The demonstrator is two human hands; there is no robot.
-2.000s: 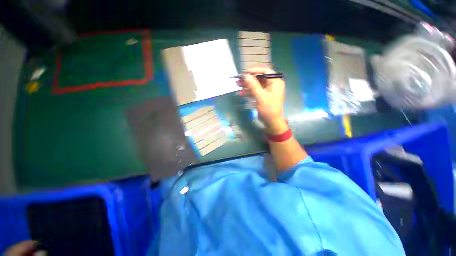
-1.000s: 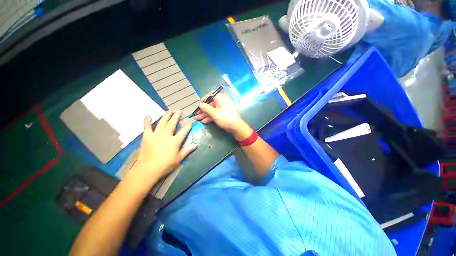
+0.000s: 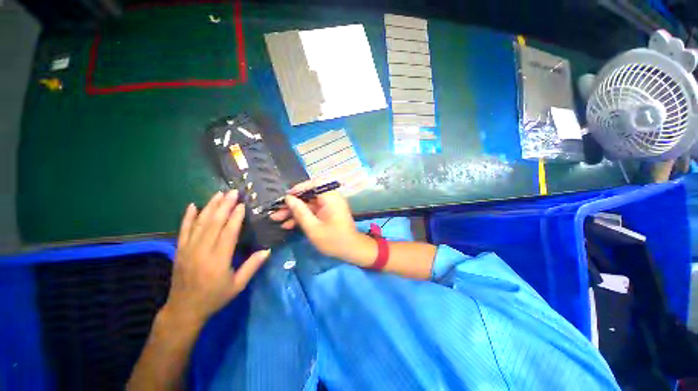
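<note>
The black plastic housing lies on the dark pad at the bench's front edge, with white and orange spots on it. My right hand grips a slim black pen-like tool, its tip at the housing's lower part. Whether the tip holds a piece cannot be told. My left hand lies palm down at the housing's lower left, fingers slightly apart, fingertips at its edge; it holds nothing visible. The short strip sheet is just right of the pad, partly behind my right hand.
A two-tone sheet and a long strip sheet lie behind. A bagged grey item and a white fan stand at right. Blue totes are at left and right. A red tape outline is upper left.
Both hands have moved from the strip sheets to the housing, my right hand still with the tool. The camera view has turned, so the housing shows fully and the fan sits further right.
</note>
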